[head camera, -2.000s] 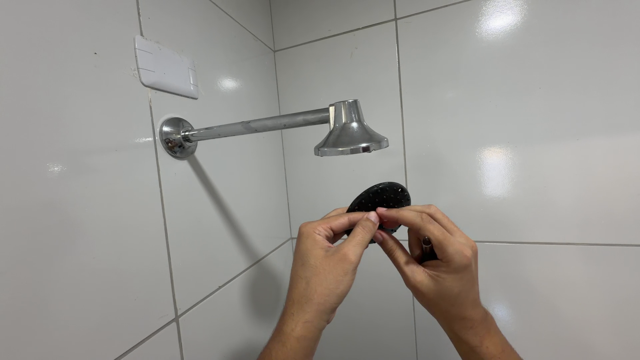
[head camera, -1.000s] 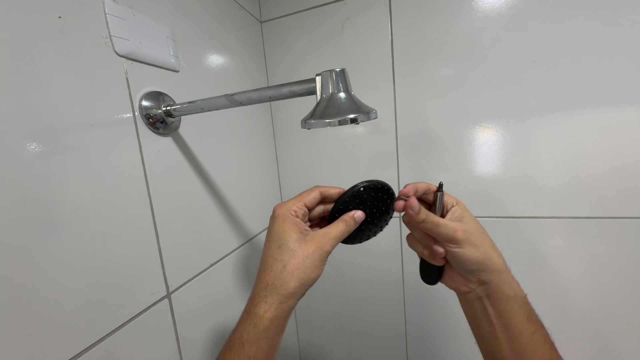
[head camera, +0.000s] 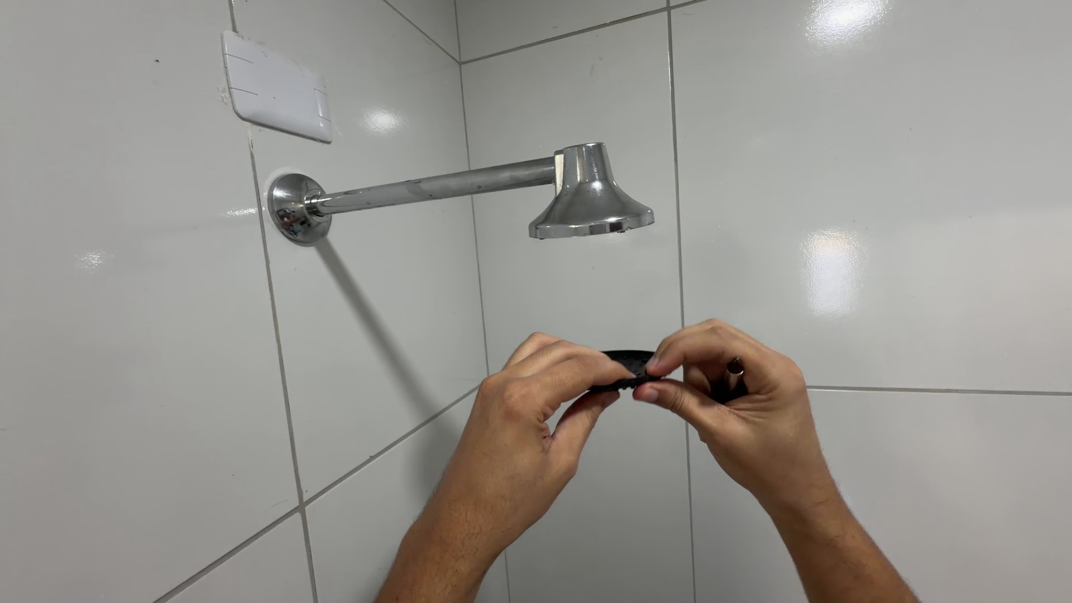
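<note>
A round black shower head face plate (head camera: 630, 366), seen nearly edge-on, is pinched between the thumb and fingers of my left hand (head camera: 536, 402). My right hand (head camera: 737, 402) has its thumb and index fingertips at the plate's right edge. Curled in the palm and other fingers of that hand is a black-handled screwdriver (head camera: 734, 378) with a metal end; most of it is hidden. Whether a small part sits between the right fingertips cannot be seen. Above both hands hangs the chrome shower head body (head camera: 591, 197), apart from them.
A chrome shower arm (head camera: 444, 186) runs from a round wall flange (head camera: 298, 209) to the shower head body. Above the flange, a white plastic cover plate (head camera: 276, 88) is fixed on the wall. Glossy white wall tiles (head camera: 879, 151) meet in a corner behind the arm.
The black plate has turned from facing the camera to nearly edge-on. My right hand's fingertips have come to the plate's edge, and the screwdriver in that hand now points more toward the camera.
</note>
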